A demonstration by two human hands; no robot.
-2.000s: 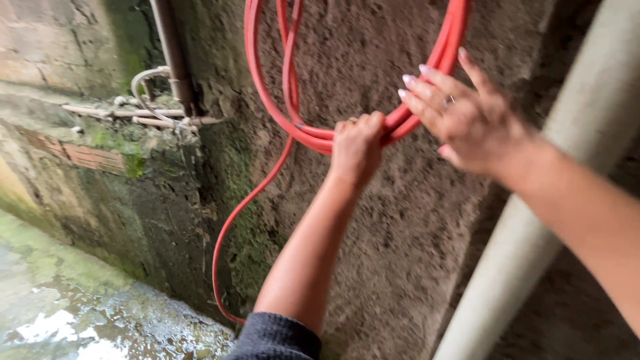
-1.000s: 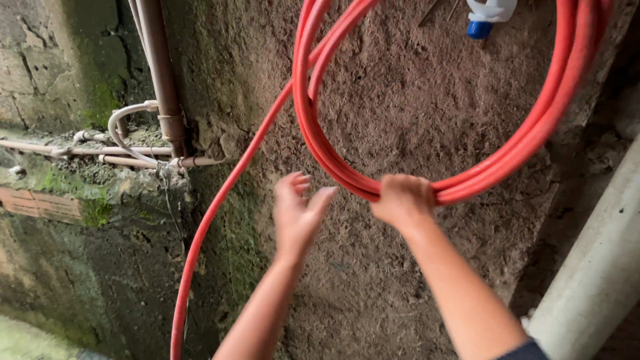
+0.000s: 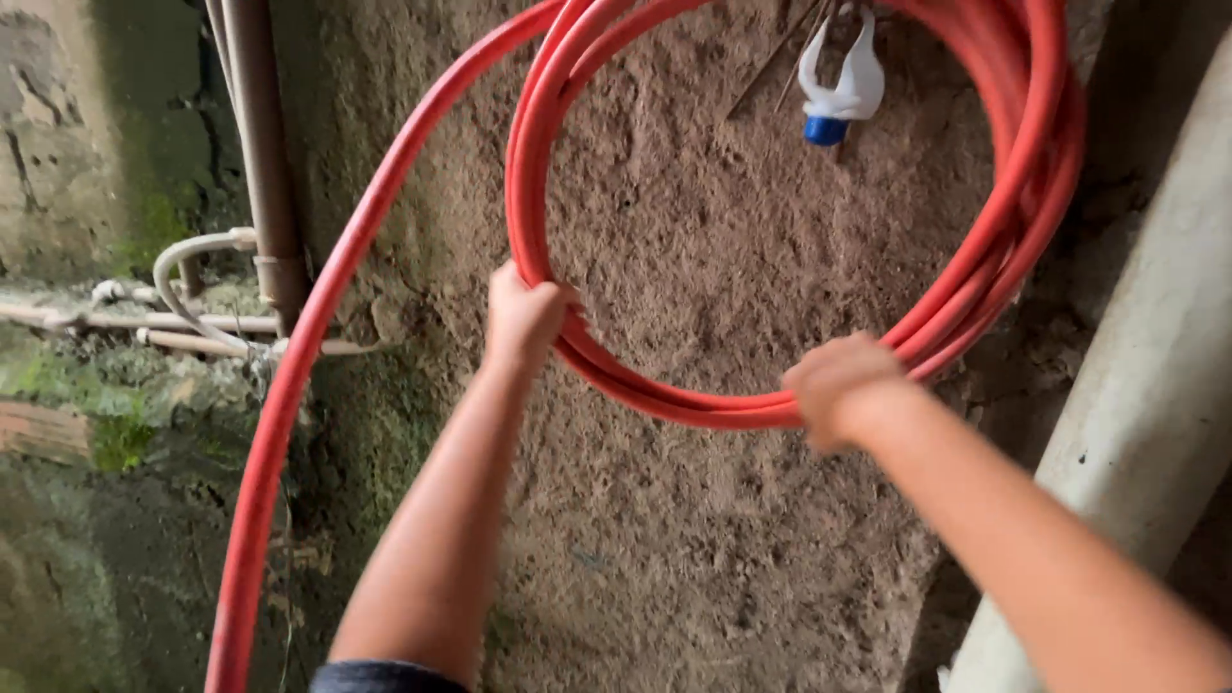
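A coiled red hose (image 3: 674, 404) hangs against a rough wall, its top beyond the upper edge of the view. My left hand (image 3: 525, 313) is closed around the strands at the coil's lower left. At the lower right, my right hand (image 3: 842, 390) grips the bundled loops, its fingers partly blurred. A single length of the same hose arcs from the coil's upper left down past the bottom edge. Inside the ring, a white plastic piece with a blue cap (image 3: 826, 130) hangs near thin metal rods; what holds the coil up is out of sight.
A thick pale pipe (image 3: 1116, 385) slants along the right side. On the left, a brown vertical pipe (image 3: 260, 164) meets thin horizontal pipes (image 3: 221, 322) and a curved white tube (image 3: 173, 269) on a mossy ledge. Behind the coil is the rough wall (image 3: 712, 539).
My left hand, off the hose a second ago, has taken hold of the coil's left side. My right hand, open two seconds ago, now grips the coil. The view has shifted.
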